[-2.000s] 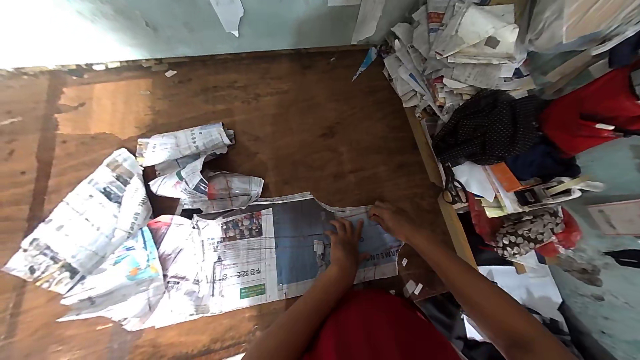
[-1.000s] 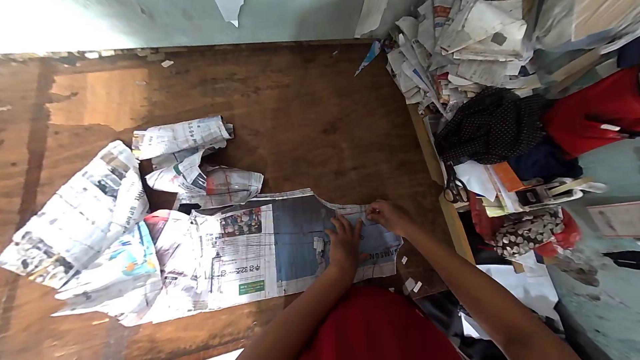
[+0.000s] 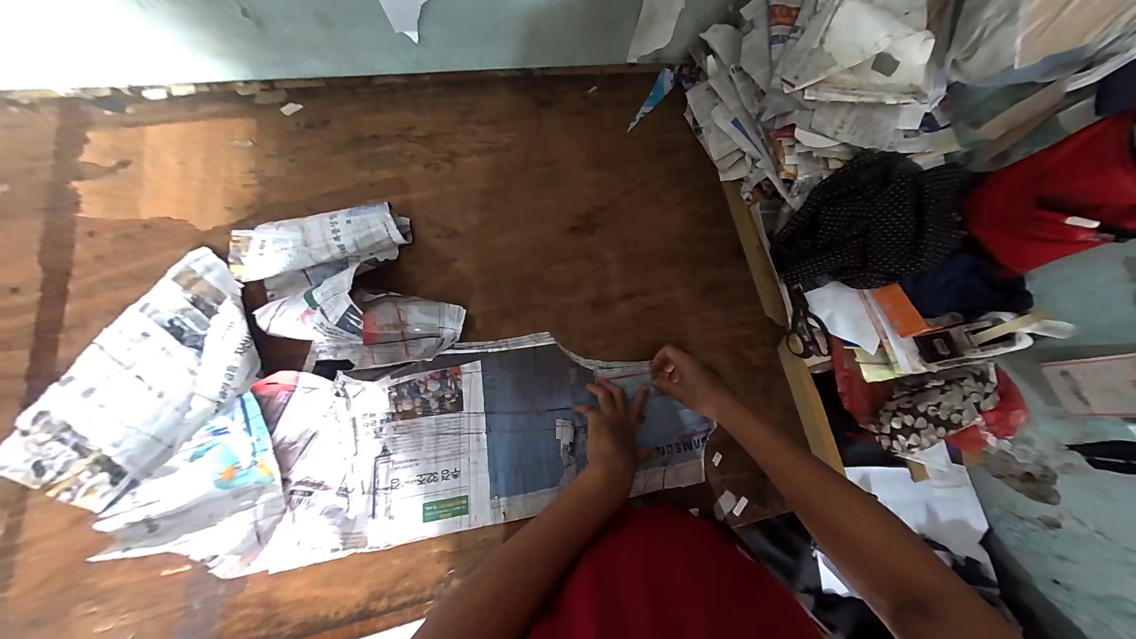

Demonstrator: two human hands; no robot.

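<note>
A cut newspaper piece (image 3: 532, 426) with a curved upper edge and drawn lines lies flat near the table's front edge. Spread over its blue printed part, my left hand (image 3: 614, 422) presses down with fingers apart. At the upper right edge of the same piece, my right hand (image 3: 682, 377) has thumb and fingertips together; whether the paper edge or something small is between them is too small to tell. Crumpled and folded newspaper sheets (image 3: 177, 355) adjoin the piece's left end, with a rolled one (image 3: 328, 240) above.
A brown wooden table (image 3: 532, 213) reaches back to a pale wall. Along its right edge are piled paper scraps (image 3: 852, 80), black dotted cloth (image 3: 879, 217), scissors (image 3: 806, 327) and red cloth (image 3: 1056, 195). Small paper bits (image 3: 729, 504) lie beside the newspaper's right end.
</note>
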